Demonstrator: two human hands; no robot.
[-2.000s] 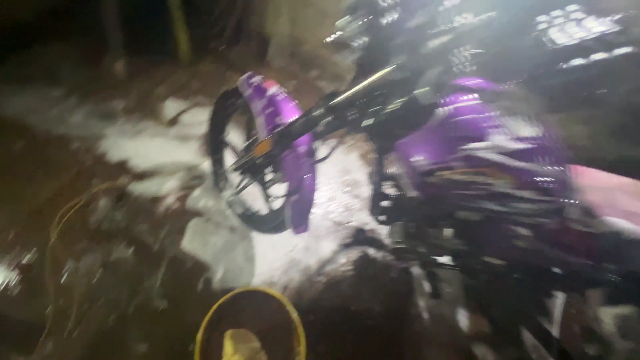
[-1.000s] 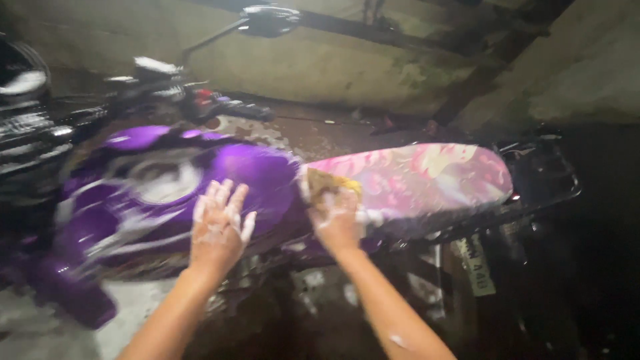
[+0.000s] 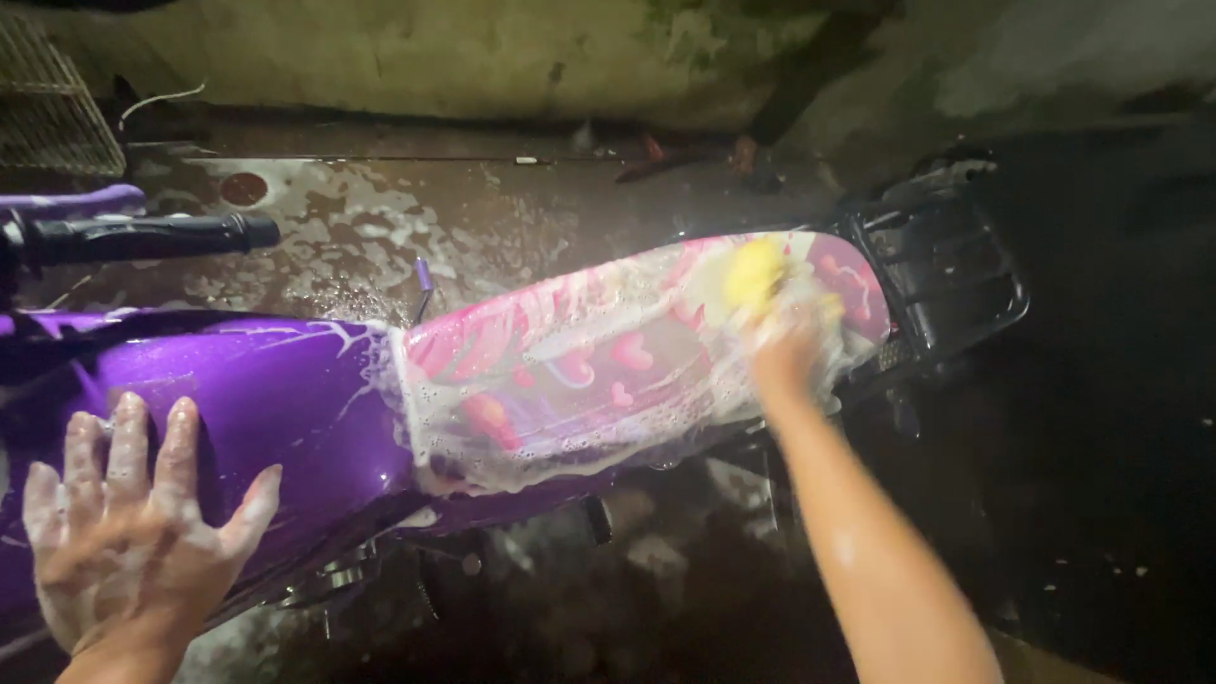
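A purple motorcycle fuel tank [image 3: 285,408] lies at the left, wet and streaked with suds. My left hand [image 3: 138,522], soapy and with fingers spread, rests flat on it and holds nothing. Behind the tank runs a pink seat [image 3: 589,361] with heart patterns, covered in foam, most thickly along its near edge and front end. Toward the seat's rear, my right hand [image 3: 788,342], blurred, grips a yellow sponge [image 3: 757,273] against the seat top; foam and blur partly hide the fingers.
A black handlebar grip [image 3: 152,237] and a purple lever [image 3: 76,201] are at the upper left. A black metal rear rack [image 3: 959,275] extends behind the seat. Beyond the motorcycle are sudsy wet ground [image 3: 361,218], a wire rack [image 3: 57,95] and a mossy wall [image 3: 427,57].
My right hand has moved with the sponge from the seat's front to its rear. My left hand remains on the tank. The view has swung from the front wheel to the tank and seat.
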